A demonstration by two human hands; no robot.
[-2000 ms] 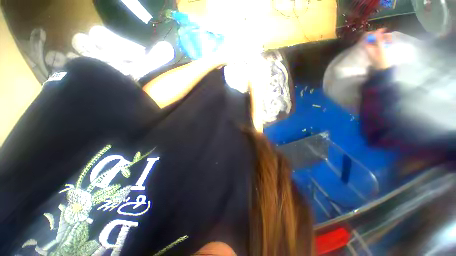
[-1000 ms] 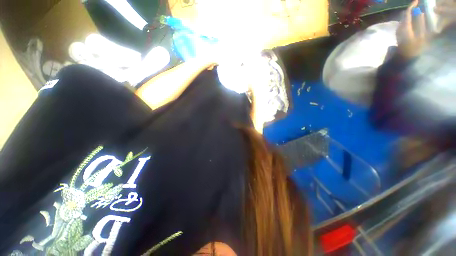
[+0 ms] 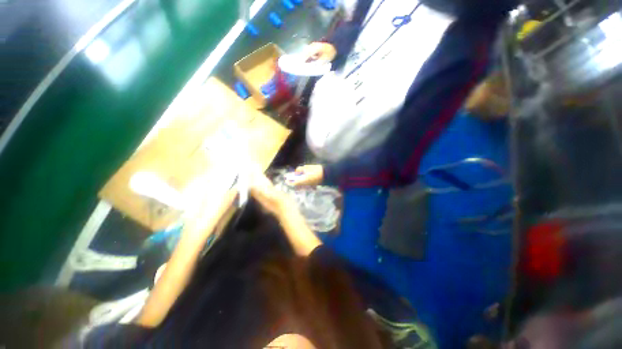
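My left hand [image 3: 213, 199] and my right hand [image 3: 264, 192] are close together at the near edge of the cardboard sheet [image 3: 269, 140]. Both are blurred and washed out by glare. A narrow white part [image 3: 243, 190] shows between them; which hand grips it, I cannot tell. A long white piece, perhaps a handle housing [image 3: 153, 187], lies on the left of the cardboard. A crumpled light-blue bag [image 3: 165, 235] is at the near-left edge. A clear bag of small parts [image 3: 319, 206] is right of my right hand.
A small open carton [image 3: 254, 69] with blue cells and red wires stands beyond the cardboard. A seated person [image 3: 409, 61] at the right has one hand on a white item [image 3: 305, 64], the other by the clear bag. White housings [image 3: 117, 308] are low left. Green strip beyond.
The view has swung up and turned, so the bench, carton and neighbour now show more fully. Both my hands now show, close together. The neighbour's one hand is now by the clear bag.
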